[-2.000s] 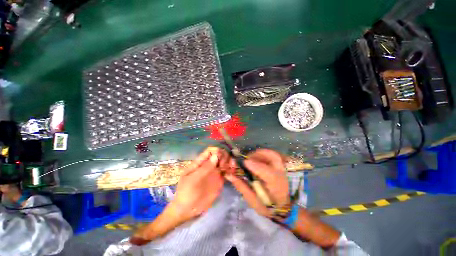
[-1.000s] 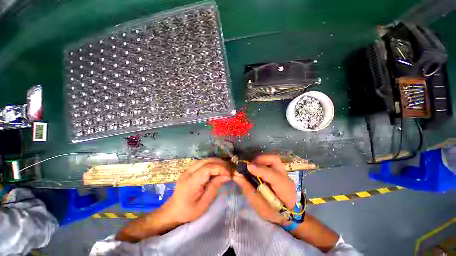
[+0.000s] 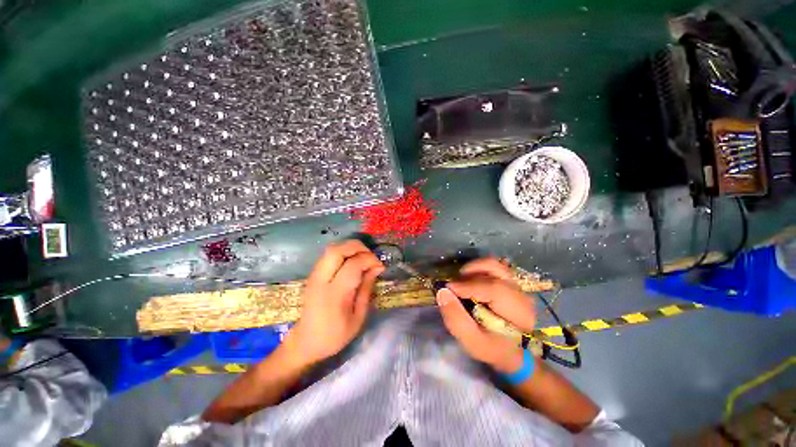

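Observation:
My right hand point(image 3: 490, 312) holds the soldering iron point(image 3: 485, 316) like a pen, its thin tip pointing up and left toward my left fingers. My left hand point(image 3: 339, 292) has thumb and fingertips together near the small round dark holder point(image 3: 388, 254); whether a tiny part is between them cannot be seen. A loose heap of red parts point(image 3: 400, 216) lies just above the holder. A smaller dark red heap point(image 3: 218, 251) lies to the left. The large clear blister tray point(image 3: 244, 131) of silvery parts stands behind the heaps.
The wooden strip point(image 3: 218, 307) runs along the bench edge under my hands. A white bowl point(image 3: 579, 194) of silvery bits and a black pouch point(image 3: 489, 116) stand right of the tray. The black soldering station point(image 3: 663, 122) is far right. Solder wire point(image 3: 96, 280) comes from the left; another person's sleeve point(image 3: 52, 384) is lower left.
My hands have moved apart, the left up and left to beside the round holder, the right slightly right with the iron. The view has shifted, so bench items sit a little differently.

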